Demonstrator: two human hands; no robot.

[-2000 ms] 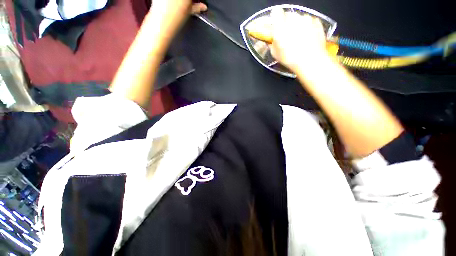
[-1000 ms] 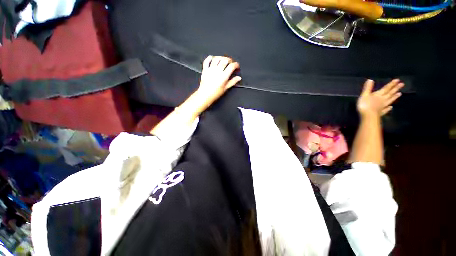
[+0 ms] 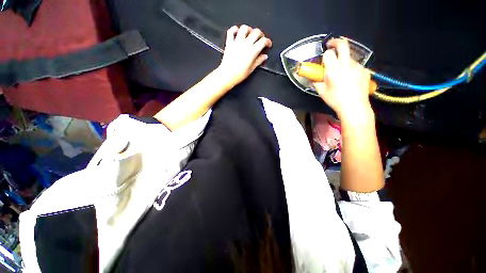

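A long dark strip with a pale edge lies on the black ironing table cover. My left hand lies on the strip, fingers slightly spread, holding nothing that shows. My right hand is closed around the yellow-orange handle of the steam iron. The iron's pointed plate sits over the strip, to the right of my left hand, and hides part of it. A blue hose and a yellow line run from the iron to the right.
Another dark strip lies across the red block at left, its end over the black cover. Black cloth shows at top left. A pink item is below the table edge. A brown surface is at lower right.
My right hand has left the strip and taken hold of the iron, which has moved down onto the strip. My left hand stays on the strip, slightly higher in the view.
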